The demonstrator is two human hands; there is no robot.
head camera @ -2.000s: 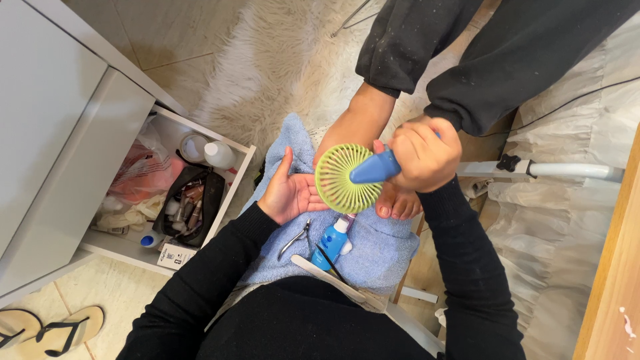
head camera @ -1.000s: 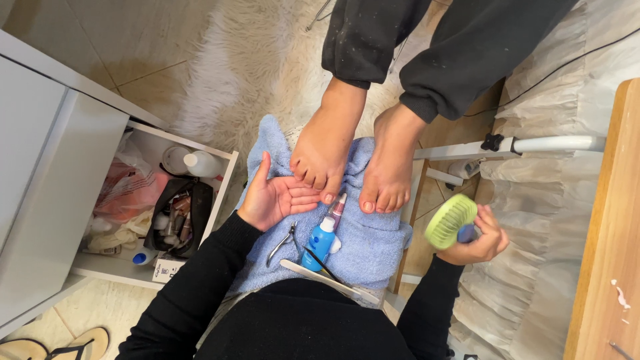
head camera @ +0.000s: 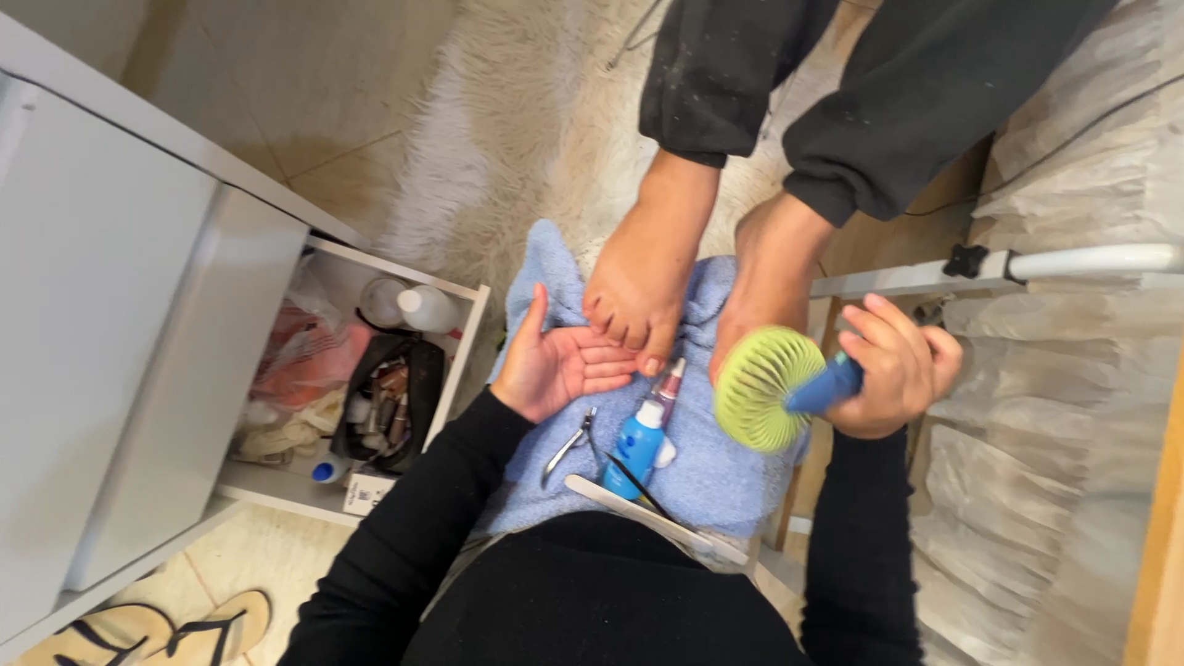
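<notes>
Palm up and fingers spread, my left hand lies beside the toes of another person's foot, holding nothing. My right hand grips the blue handle of a handheld fan with a yellow-green guard, which partly covers the toes of the person's other foot. Under the feet a blue towel is spread. On it lie a cuticle nipper, a blue bottle with a white cap, a small pinkish bottle, a thin black tool and, near my body, a pale nail file.
To the left, a pulled-out drawer holds a black pouch, a white bottle and plastic bags. Flip-flops rest on the floor below it. A white metal bar and a wooden edge are at the right.
My right hand with the fan moved right, away from the feet, then came back left over the toes of one foot. My left hand stays palm up beside the other foot.
</notes>
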